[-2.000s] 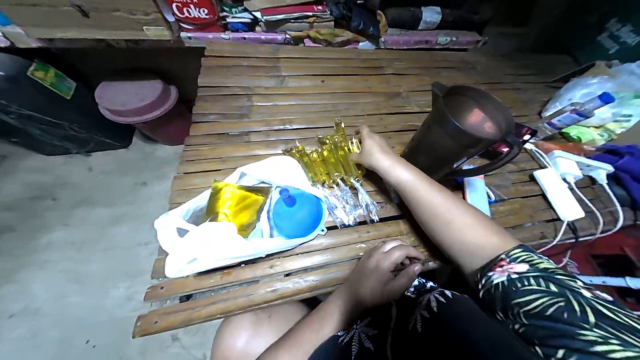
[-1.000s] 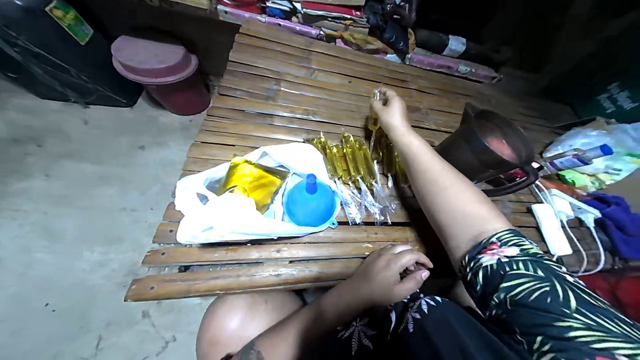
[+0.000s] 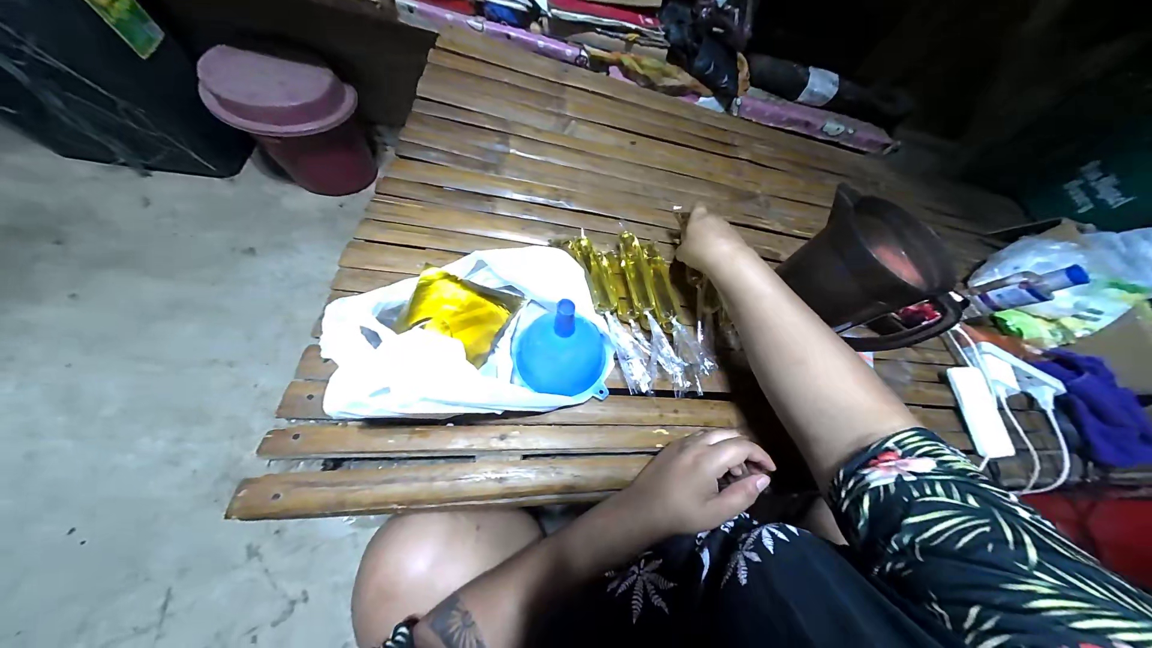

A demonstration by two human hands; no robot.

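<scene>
Several slim clear plastic packets of yellow liquid (image 3: pixel 634 279) lie side by side on the bamboo slat table (image 3: pixel 540 171), their empty twisted ends toward me. At their right edge is my right hand (image 3: pixel 706 238), its fingertips around the top of a packet, partly hidden by the hand and forearm. My left hand (image 3: pixel 711 477) rests over my lap at the table's near edge, fingers loosely curled, holding nothing. Left of the packets, a white plastic bag (image 3: pixel 360 387) bears a larger bag of yellow liquid (image 3: pixel 459 315) and an upturned blue funnel (image 3: pixel 560 355).
A dark brown plastic pitcher (image 3: pixel 819 261) stands right of my right forearm. Beyond it are a white power strip (image 3: pixel 981 409) with cords, a purple cloth (image 3: pixel 1102 405) and a bottle with a blue cap (image 3: pixel 1035 286). A lidded pink bin (image 3: pixel 310 144) stands on the floor at left.
My right hand has come down from above the packet row to its right side. The left hand has stayed over my lap. The view has tilted and shifted.
</scene>
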